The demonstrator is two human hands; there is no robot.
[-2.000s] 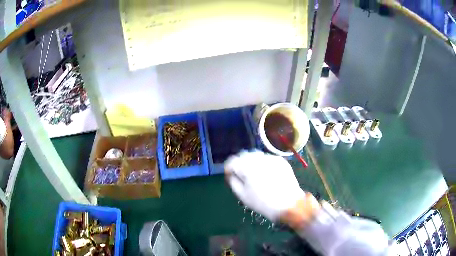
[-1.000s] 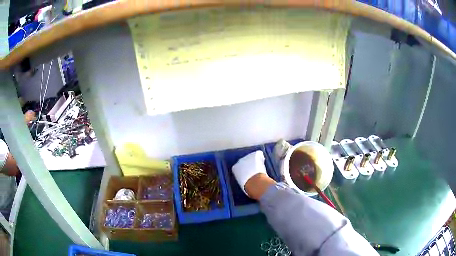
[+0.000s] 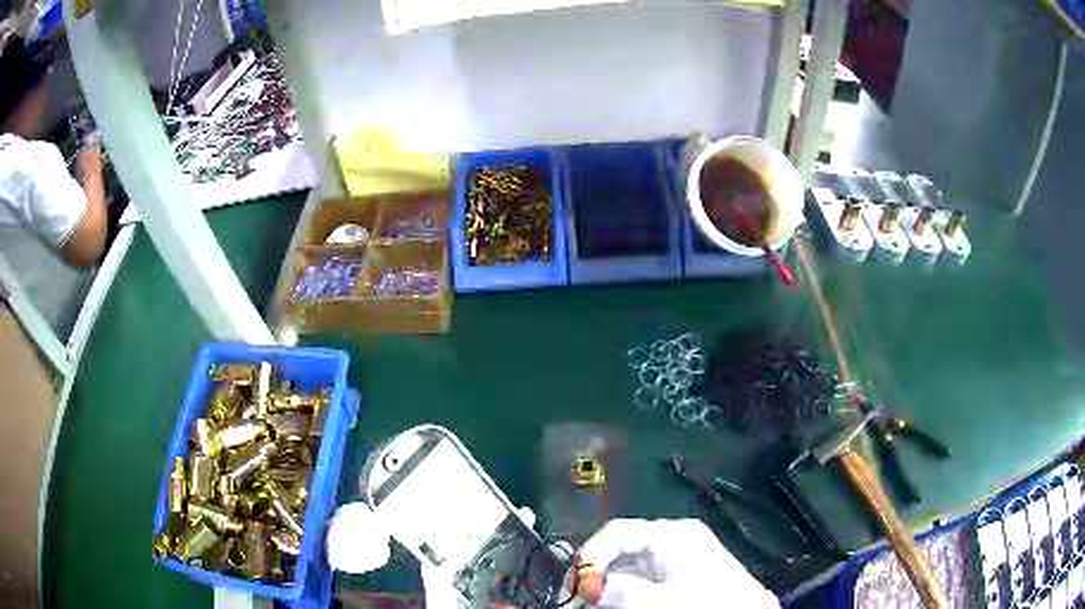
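Note:
The long silver-grey lock panel [image 3: 446,506] is at the lower middle, tilted, its recessed back facing up, with one round hole at its upper end. My left hand [image 3: 359,539], in a white glove, holds it from its left side; most of that hand is hidden or cut off by the lower edge. My right hand [image 3: 678,569], white-gloved with bare fingertips, is at the panel's lower right end, its fingers pinched near a dark curved part [image 3: 557,569]. Whether they grip that part or the panel is unclear. The grey assembly block [image 3: 571,500] with a brass centre lies behind.
Blue bin of brass hubs [image 3: 339,476] left; divided cardboard box [image 3: 369,312], brass parts bin [image 3: 512,276], dark bin [image 3: 621,264] and grease tub [image 3: 791,202] behind. Silver rings [image 3: 673,378], dark rings [image 3: 773,381], pliers [image 3: 732,494] and hammer [image 3: 880,494] right. Panels rear right; a person far left.
My right hand has come back from the dark rear bin to the panel at the front. My left hand and the panel are now in view. The view has tilted down.

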